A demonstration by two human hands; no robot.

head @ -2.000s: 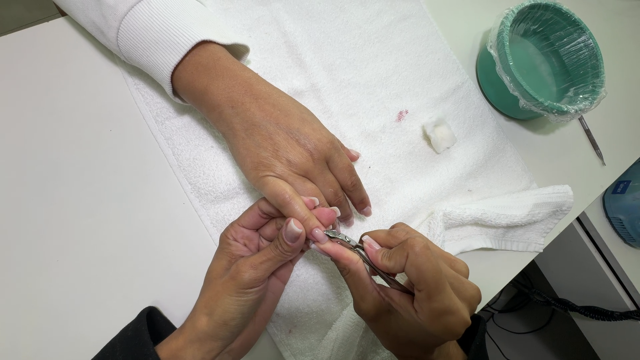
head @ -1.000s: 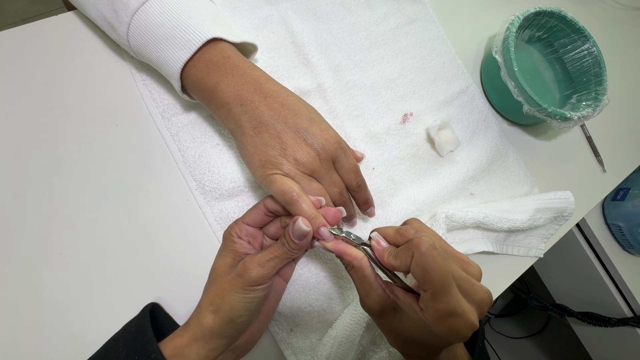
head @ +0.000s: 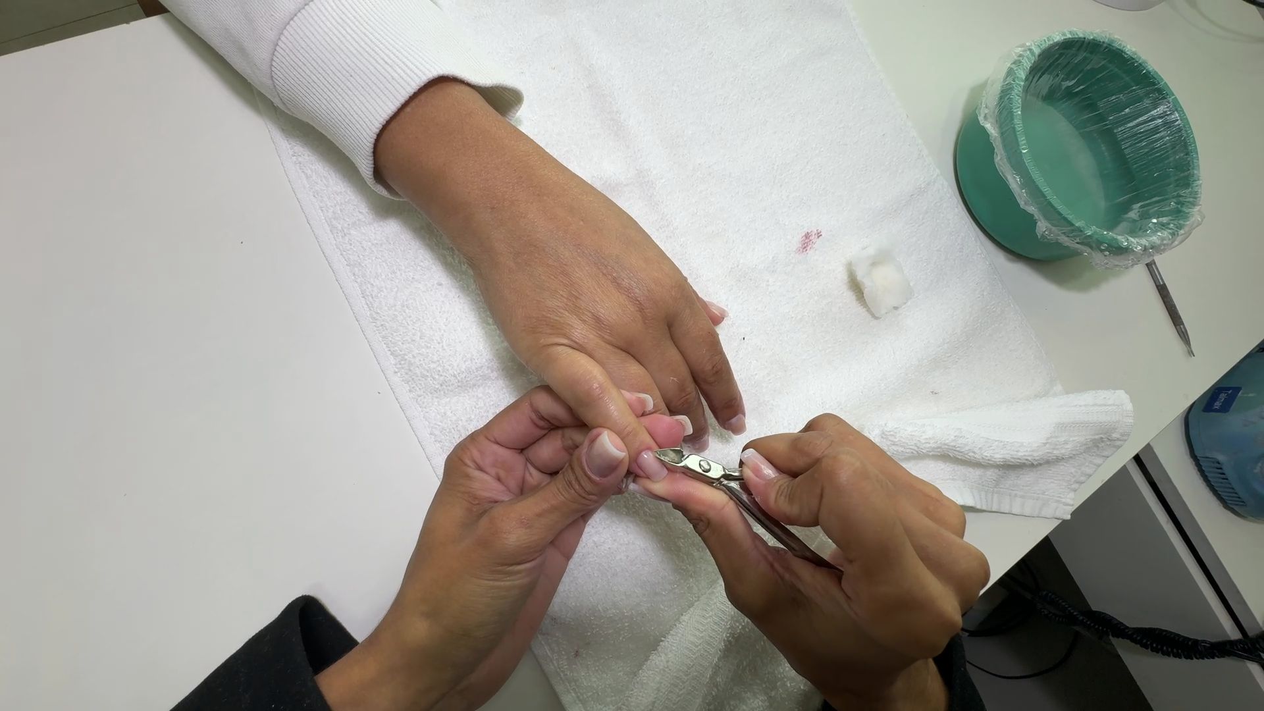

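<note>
My left hand (head: pixel 523 513) grips a finger of another person's hand (head: pixel 583 267), with my thumb beside the fingertip. That hand lies palm down on a white terry towel (head: pixel 711 128), its wrist in a white ribbed sleeve (head: pixel 346 79). My right hand (head: pixel 859 533) is shut on metal cuticle nippers (head: pixel 706 468); their jaws point left and rest at the edge of the held finger's nail. Whether the jaws are apart is too small to tell. My right index fingertip lies under the held fingertip.
A cotton pad (head: pixel 881 281) lies on the towel near a pink stain. Toward the upper right stands a green bowl (head: pixel 987 188) lined with clear plastic, a thin metal tool (head: pixel 1170 308) beside it. A folded white towel (head: pixel 1007 444) reaches the table's edge. Beyond are a blue container (head: pixel 1229 434) and a coiled black cable (head: pixel 1145 640).
</note>
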